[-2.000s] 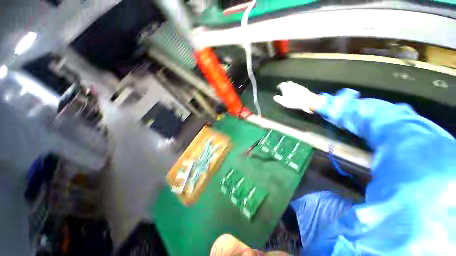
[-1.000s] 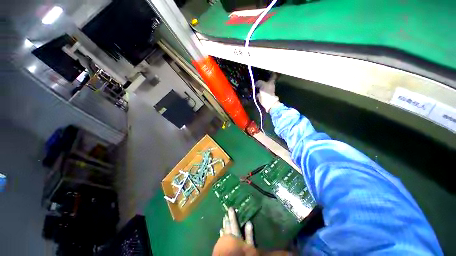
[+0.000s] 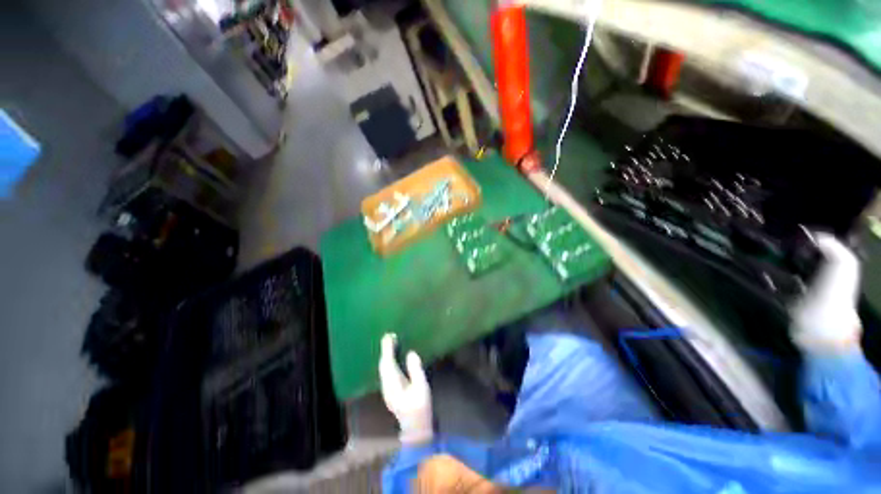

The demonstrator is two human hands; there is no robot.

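Observation:
My left hand [image 3: 408, 394], in a white glove, is open and empty over the table's front edge. My right hand [image 3: 829, 297], also gloved and blurred, is at the right end of a black carrier frame [image 3: 691, 227] on the conveyor and appears to grip its edge; the fingertips are hard to make out. The frame carries rows of small pale and reddish parts. Two green circuit board panels, a smaller one [image 3: 475, 243] and a larger one [image 3: 568, 243], lie on the green table [image 3: 415, 309]. Diagonal cutters [image 3: 504, 227] lie between them.
A cardboard tray [image 3: 423, 205] with tangled pale pieces sits at the table's back left. A big black bin [image 3: 261, 367] stands left of the table. A red-wrapped post [image 3: 514, 87] and hanging white cable [image 3: 570, 111] are behind. A pale rail [image 3: 667, 294] borders the conveyor.
My right hand has moved far right along the conveyor, and the black frame now shows beside it. My left hand has left the smaller panel and moved toward the table's front edge. The view has turned.

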